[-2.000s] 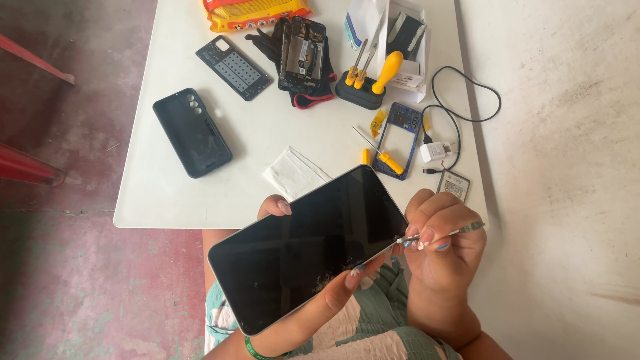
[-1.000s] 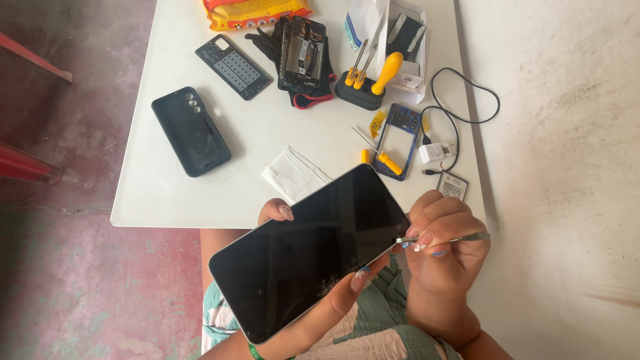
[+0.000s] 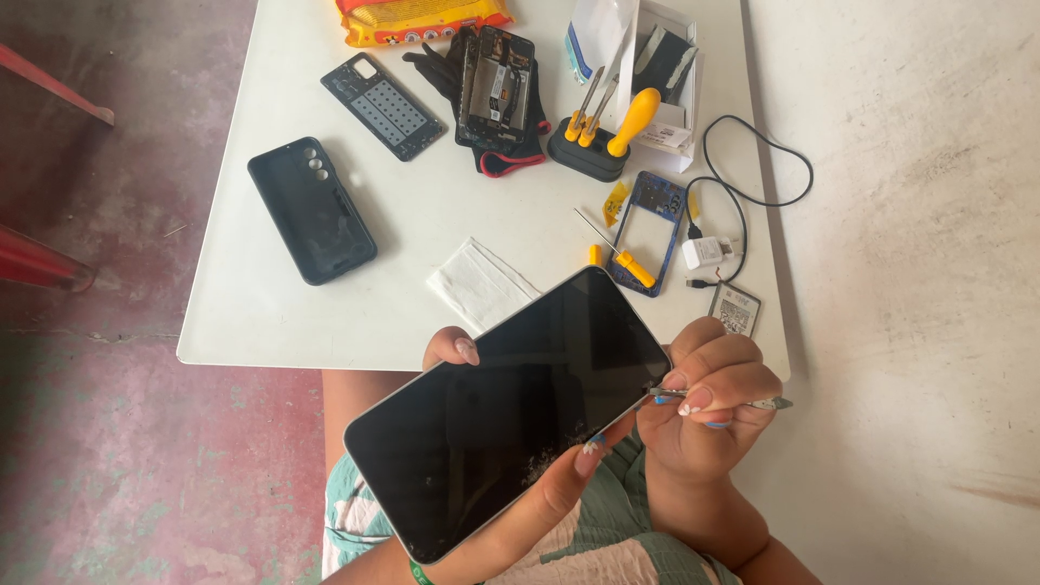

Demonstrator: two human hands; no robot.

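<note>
A smartphone point(image 3: 504, 414) with a dark screen is tilted above my lap, gripped along its long edges by my left hand point(image 3: 536, 504). Small pale crumbs or scratches show on the glass near its lower long edge. My right hand point(image 3: 707, 390) pinches a thin metal tool point(image 3: 770, 403), whose tip meets the phone's edge near the right corner. What kind of tool it is I cannot tell, since my fingers cover its middle. A folded white cloth or tissue point(image 3: 481, 284) lies on the table just behind the phone.
On the white table point(image 3: 268, 341) lie a black phone case point(image 3: 313, 211), a back frame point(image 3: 382, 106), an opened phone point(image 3: 497, 89) on a glove, a screwdriver stand point(image 3: 587, 154), a blue phone frame point(image 3: 650, 227), a yellow screwdriver point(image 3: 635, 268), a charger point(image 3: 705, 252), a battery point(image 3: 735, 310) and an open box point(image 3: 662, 81).
The tool's tip stays by the phone's right corner, with only a slight shift of my right fingers. Both hands keep their hold.
</note>
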